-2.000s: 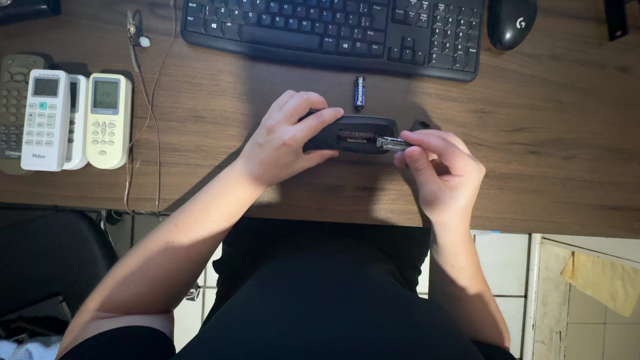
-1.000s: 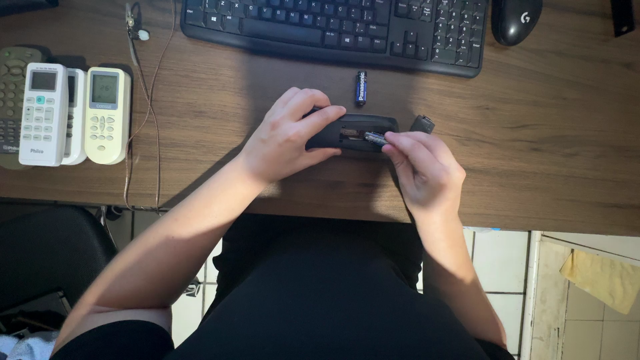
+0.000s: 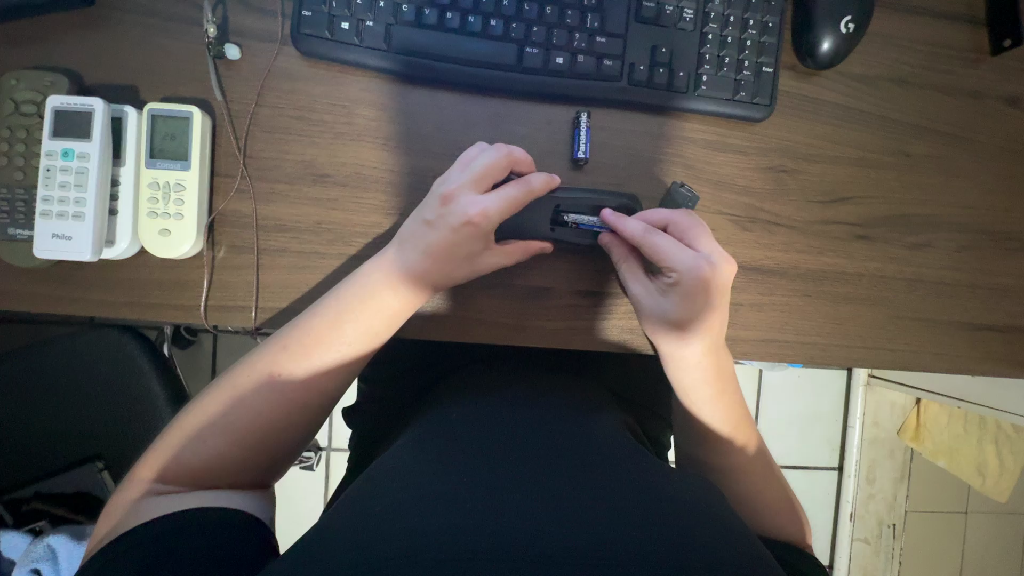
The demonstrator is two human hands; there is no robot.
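A black remote control lies face down on the wooden desk, its battery compartment uncovered. My left hand grips its left end between thumb and fingers. A blue and silver battery lies lengthwise in the compartment opening, and the thumb and index finger of my right hand pinch its right end. Whether it is fully seated cannot be told. Above the remote, a Panasonic battery lies by itself on the desk. The small black battery cover rests just beyond my right fingers.
A black keyboard and a black mouse are at the back. On the left lie a white remote, a cream remote and others, beside a thin brown cord. The desk's front edge runs near my body.
My right hand has moved left with the battery, which now lies in the compartment opening instead of tilted at its right end. The cover beyond my right hand shows more fully. My left hand stays put.
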